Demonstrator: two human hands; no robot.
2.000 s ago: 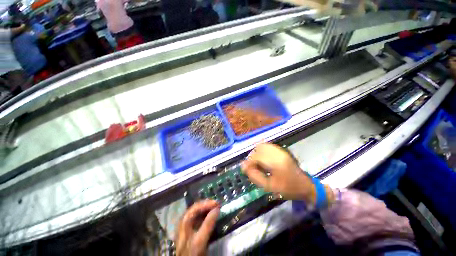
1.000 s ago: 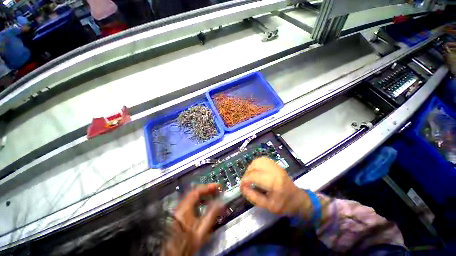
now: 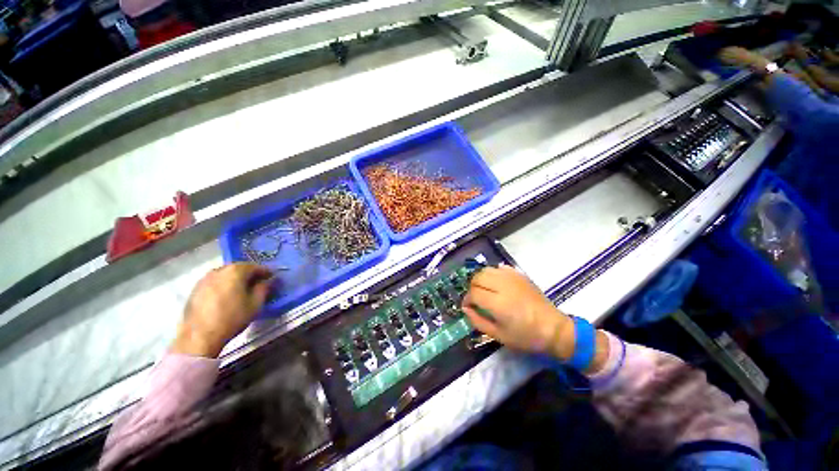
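Observation:
The green circuit board panel (image 3: 409, 333) lies in a black carrier (image 3: 354, 421) in front of me, with a row of repeated small units. My right hand (image 3: 511, 308) is over the panel's right end, fingers pinched together; whether a part is between them cannot be told. My left hand (image 3: 226, 302) is at the near left corner of the left blue tray (image 3: 313, 292), fingertips over its rim, with no part visible in them. Grey-silver leaded components (image 3: 335, 224) are heaped in that tray. Orange leaded components (image 3: 416, 198) are heaped in the right blue tray (image 3: 474, 152).
A red tray (image 3: 149, 230) stands left of the blue trays. Another black carrier with a board (image 3: 704, 143) lies further right on the track. Another person's arm (image 3: 798, 103) reaches in at the upper right. A blue tote (image 3: 750, 276) with clear bags is at lower right.
My left hand has moved from the panel up and left to the left blue tray. My right hand is over the panel's right end. The view has shifted, showing another person's arm at upper right.

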